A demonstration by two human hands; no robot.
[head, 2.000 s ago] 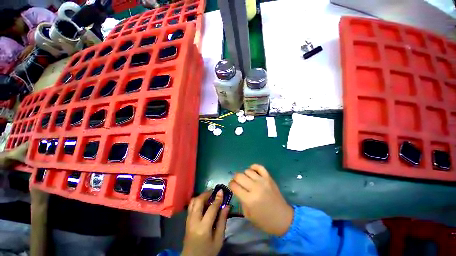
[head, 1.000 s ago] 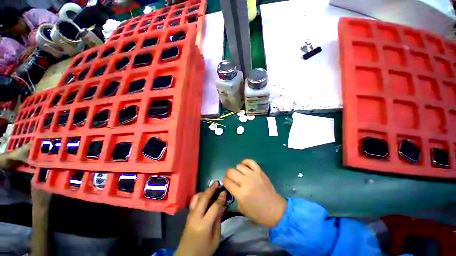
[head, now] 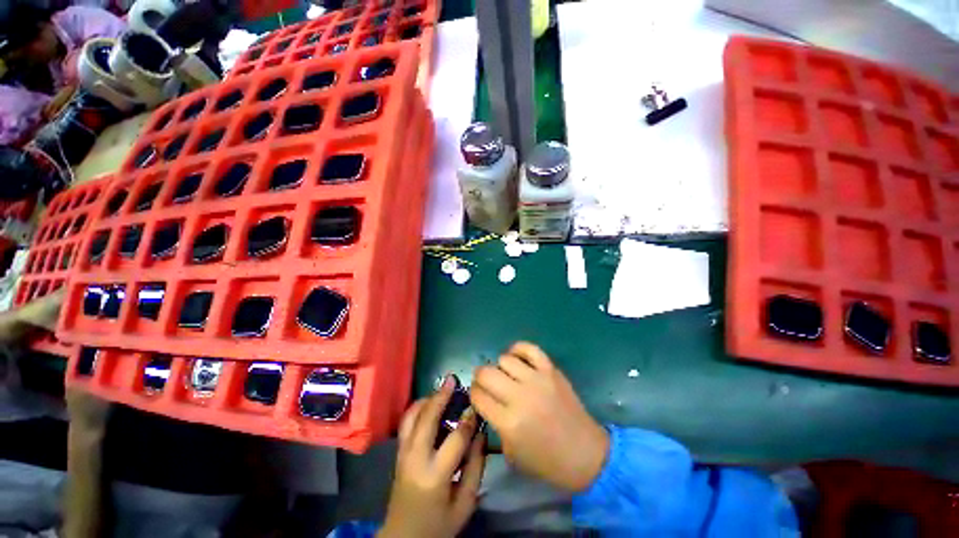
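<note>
A dark watch body (head: 455, 408) with a bright rim is held at the bottom centre, over the front edge of the green bench. My left hand (head: 429, 468) grips it from below and the left, with fingers over its face. My right hand (head: 538, 420) is at its upper right side, fingers bent together with the fingertips at the watch edge. Whether the right fingertips pinch a small part cannot be seen. The fingers hide much of the watch.
Stacked red foam trays (head: 391, 263) with watch bodies stand left; another red tray (head: 745, 210) with watches in its lowest row is right. Two bottles (head: 490, 189) (head: 546, 200), white discs (head: 507, 274) and white paper (head: 658, 280) lie ahead. Another person's arm (head: 84, 452) is at far left.
The watch's face showed more two seconds ago; now my left fingers cover more of it. My right hand has shifted slightly left, closer over the watch. The whole view has shifted a little.
</note>
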